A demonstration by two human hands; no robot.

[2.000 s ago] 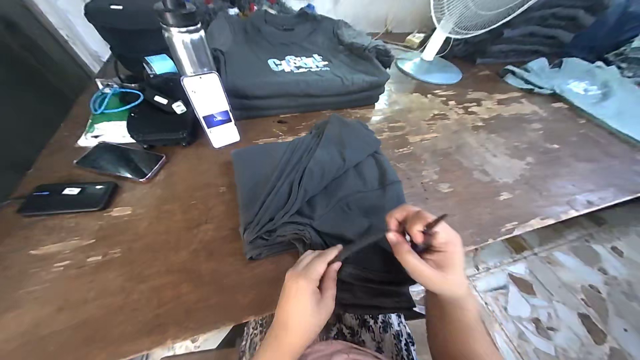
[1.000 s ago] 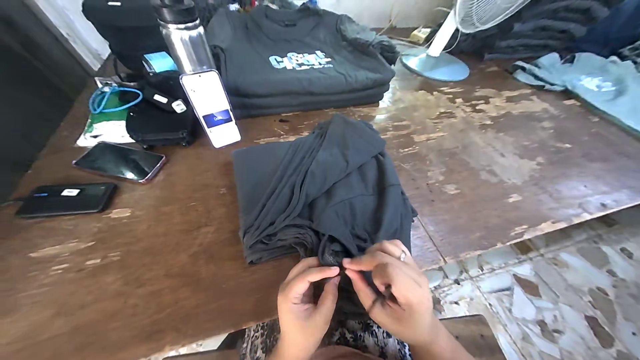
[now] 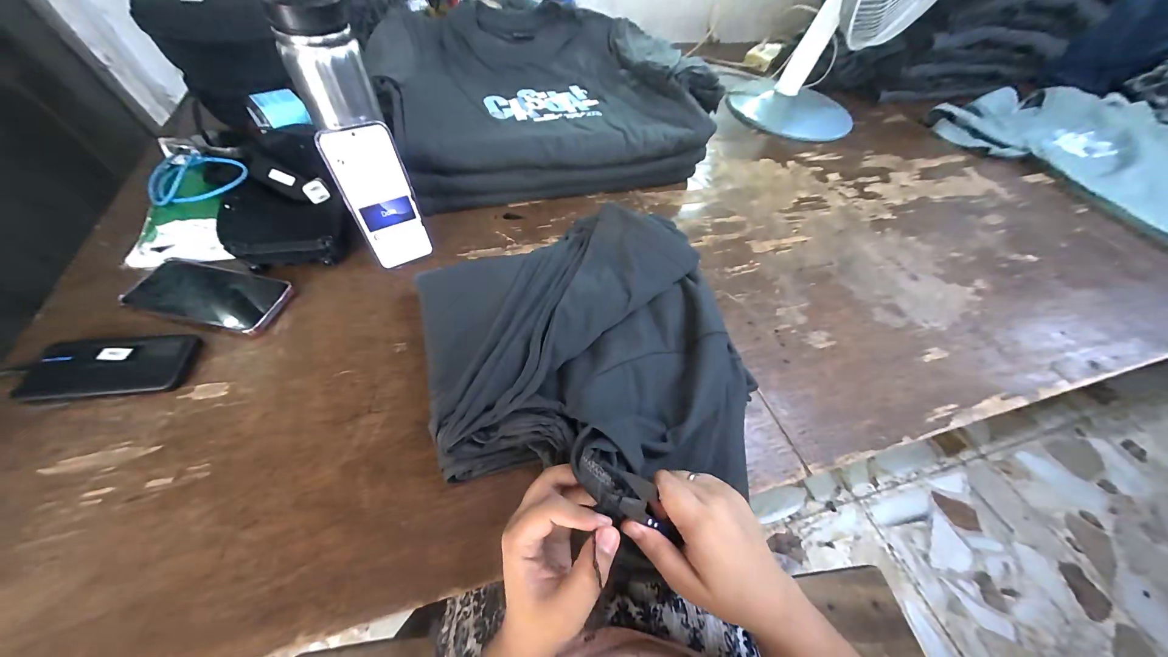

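Dark grey garments (image 3: 639, 338) lie in a loosely folded pile at the table's near edge, one bunched on top. My left hand (image 3: 552, 547) pinches a thin dark strand or bit of cloth between thumb and forefinger at the pile's near end. My right hand (image 3: 698, 538), with a ring on one finger, grips the gathered edge of the top garment, which shows a lighter inner band. A small dark object with light dots shows under the right fingers; what it is cannot be told.
Folded printed dark T-shirts (image 3: 547, 137) are stacked behind the pile. An upright smartphone (image 3: 374, 196), a metal bottle (image 3: 328, 78), another phone (image 3: 208, 297) and a black device (image 3: 108, 367) stand or lie left. A fan base (image 3: 790, 111) and light blue fabric (image 3: 1086, 151) are at the right.
Two seconds ago my right hand held a dark slender tool and a dark strip stretched between my hands. Since then both hands have come together at the garment's edge.
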